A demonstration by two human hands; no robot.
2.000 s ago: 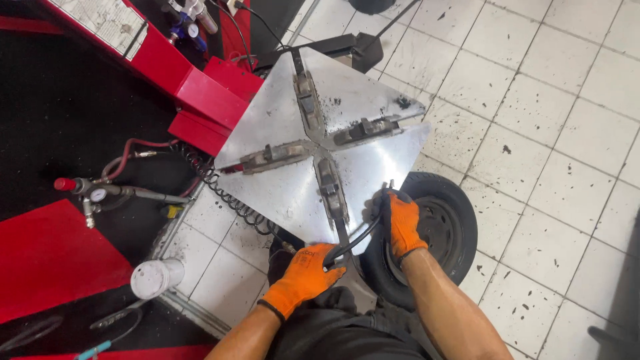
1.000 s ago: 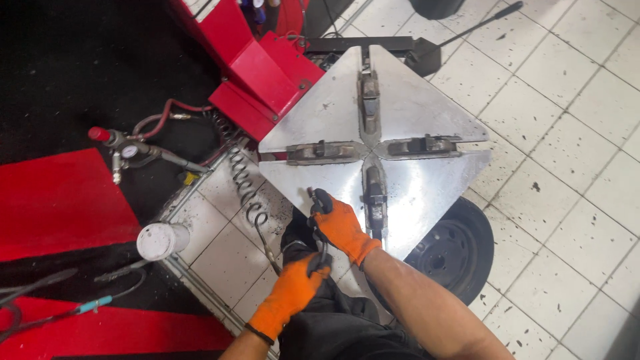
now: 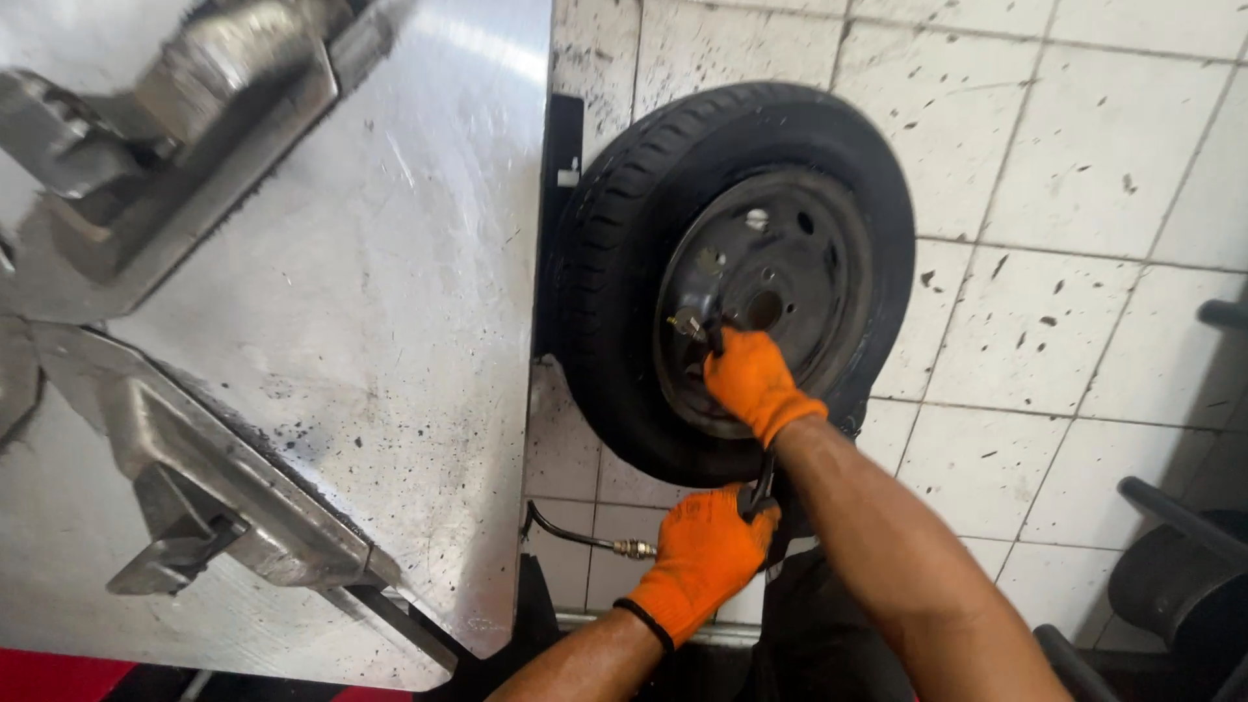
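A black tyre [image 3: 624,322] on a dark steel rim [image 3: 829,253] stands tilted on the floor, right of the tyre changer's metal turntable [image 3: 429,292]. My right hand [image 3: 756,380], in an orange glove, grips the end of a black air hose, its metal chuck [image 3: 690,325] at the valve stem [image 3: 673,320] near the rim's left edge; whether they join I cannot tell. Below the tyre, my gloved left hand [image 3: 707,546] is closed on a dark handle [image 3: 765,478] of the inflator. A hose with a brass-coloured fitting [image 3: 634,549] runs left from that hand.
Metal clamp jaws [image 3: 185,536] lie on the turntable at the left. White floor tiles [image 3: 1092,341] with dark specks spread to the right. At the lower right stands a dark round object [image 3: 1180,585] with bars beside it.
Both hands have gone from beside the turntable to the wheel, the right one now over the rim. The view has swung right and closer to the wheel.
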